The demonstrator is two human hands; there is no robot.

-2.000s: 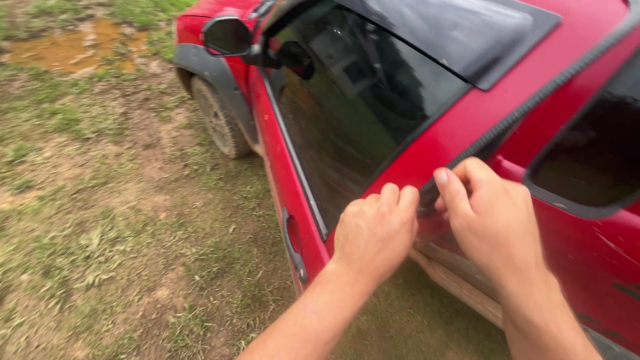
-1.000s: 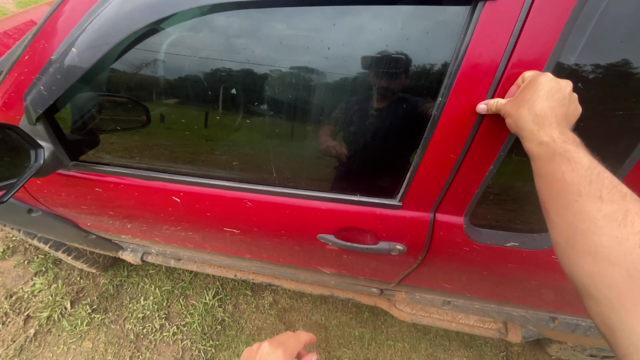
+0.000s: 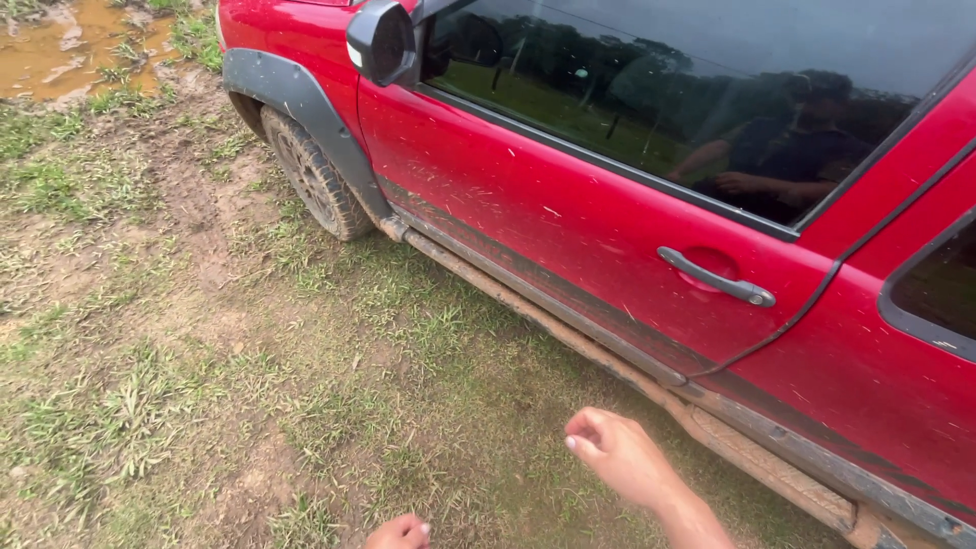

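My right hand [image 3: 621, 454] hangs over the grass beside the muddy side step [image 3: 534, 313] of a red vehicle, its fingers loosely curled and nothing visible in them. My left hand [image 3: 399, 532] shows only in part at the bottom edge, fingers bent; whether it holds anything cannot be seen. The red front door [image 3: 534, 191] is closed, and its grey door handle [image 3: 717, 278] lies above and to the right of my right hand. Neither hand touches the vehicle. Dark glass fills the door window [image 3: 648, 99], which reflects trees and a person.
A black side mirror [image 3: 381, 42] sticks out at the front of the door. Below it are a grey wheel arch [image 3: 305, 99] and a muddy front wheel [image 3: 313, 171]. Patchy grass and mud cover the ground, with a brown puddle [image 3: 76, 49] at the upper left.
My right hand has come down from the door's rear edge, where it was a second ago. My two hands were close together near that edge two seconds ago and are now apart. The view has swung.
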